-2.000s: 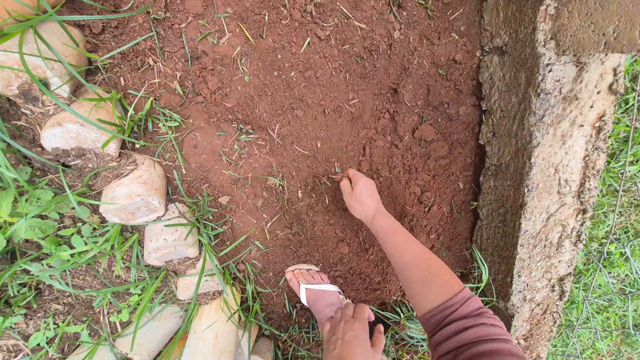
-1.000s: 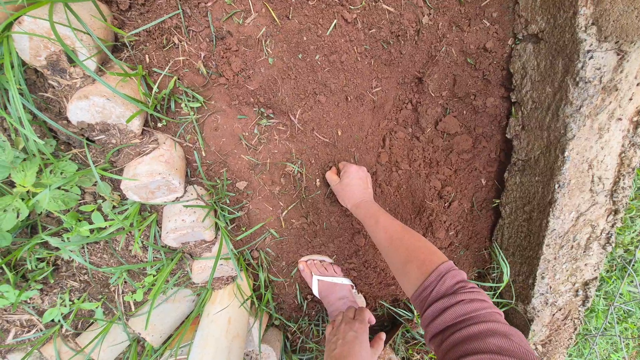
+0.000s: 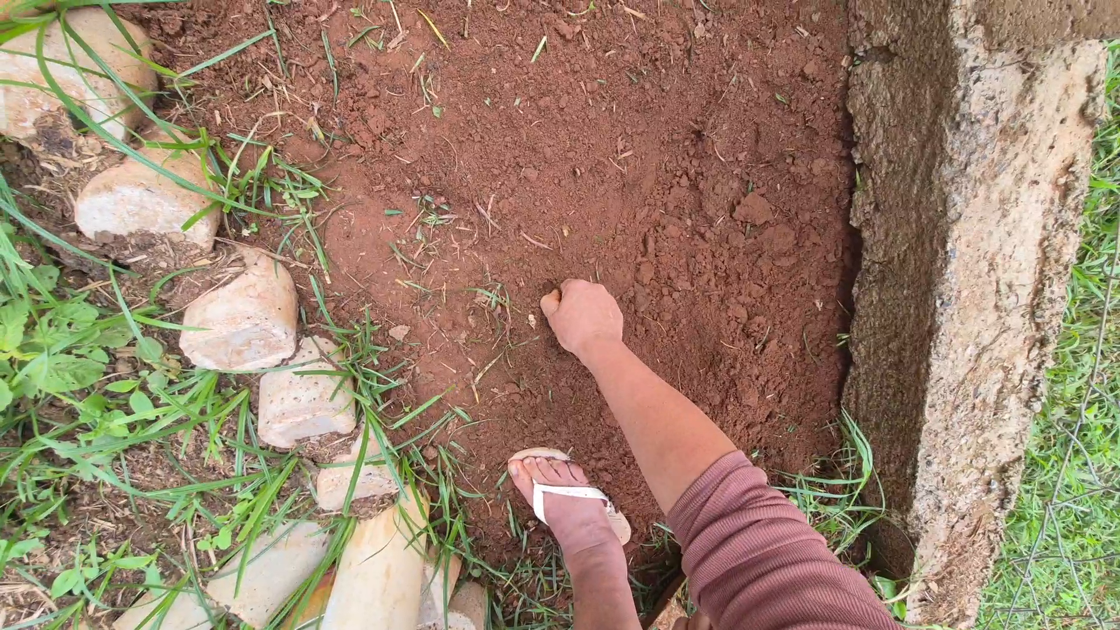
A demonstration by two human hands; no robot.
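Observation:
My right hand (image 3: 584, 317), fingers curled, is down on loose reddish-brown soil (image 3: 700, 289). The thumb points left, and the fingertips are hidden, so whether anything is in them does not show. Small grass bits lie just left of it. Only a sliver of skin, apparently my left hand (image 3: 693, 622), shows at the bottom edge below the ribbed mauve sleeve; its fingers cannot be made out. A foot in a white-strapped flip-flop (image 3: 573, 492) stands on the soil below and left of the right forearm.
Rounded, soil-stained stones or blocks (image 3: 241, 315) edge the soil at left, with long pale pieces (image 3: 372, 569) at lower left. Grass and weeds (image 3: 79, 420) grow around them. A rough concrete wall (image 3: 997, 306) borders the right side, with wire fencing (image 3: 1085, 394) over grass beyond.
My left hand, earlier over the ankle above the flip-flop, has moved down, nearly out of view. The right hand stays low on the soil in all frames.

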